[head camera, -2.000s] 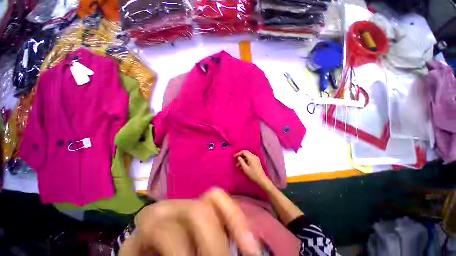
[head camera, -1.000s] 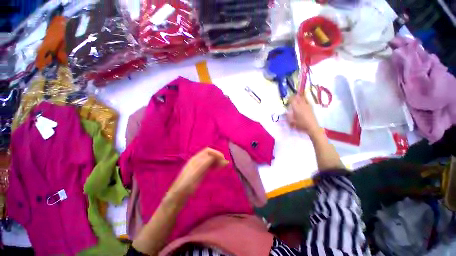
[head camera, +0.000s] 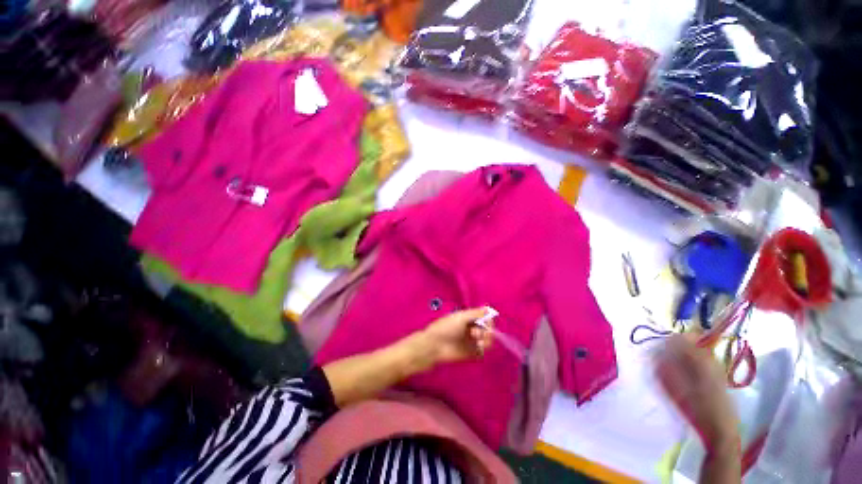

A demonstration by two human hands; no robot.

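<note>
A magenta blazer (head camera: 491, 246) lies in front of me on the white table, over a dusty pink jacket (head camera: 537, 392). My left hand (head camera: 460, 333) is over its lower front and pinches a small white tag (head camera: 486, 318) with a thin pale string trailing right. My right hand (head camera: 695, 383) is blurred, off the blazer's right side near the scissors; its fingers and any content cannot be made out. The scissors (head camera: 742, 364) have red looped handles. A black cord loop (head camera: 650, 333) and a small pale tool (head camera: 630, 274) lie right of the blazer.
Another magenta blazer (head camera: 255, 161) with white tags lies on an olive green jacket (head camera: 336, 227) at left. Bagged garments (head camera: 586, 80) line the far side. A blue lump (head camera: 711, 265) and a red ring (head camera: 792, 269) are at right, beside clear bags (head camera: 789, 388).
The view has turned, so the table contents sit differently. My left hand now holds a small white tag over the blazer. My right hand has moved closer to the table's front edge.
</note>
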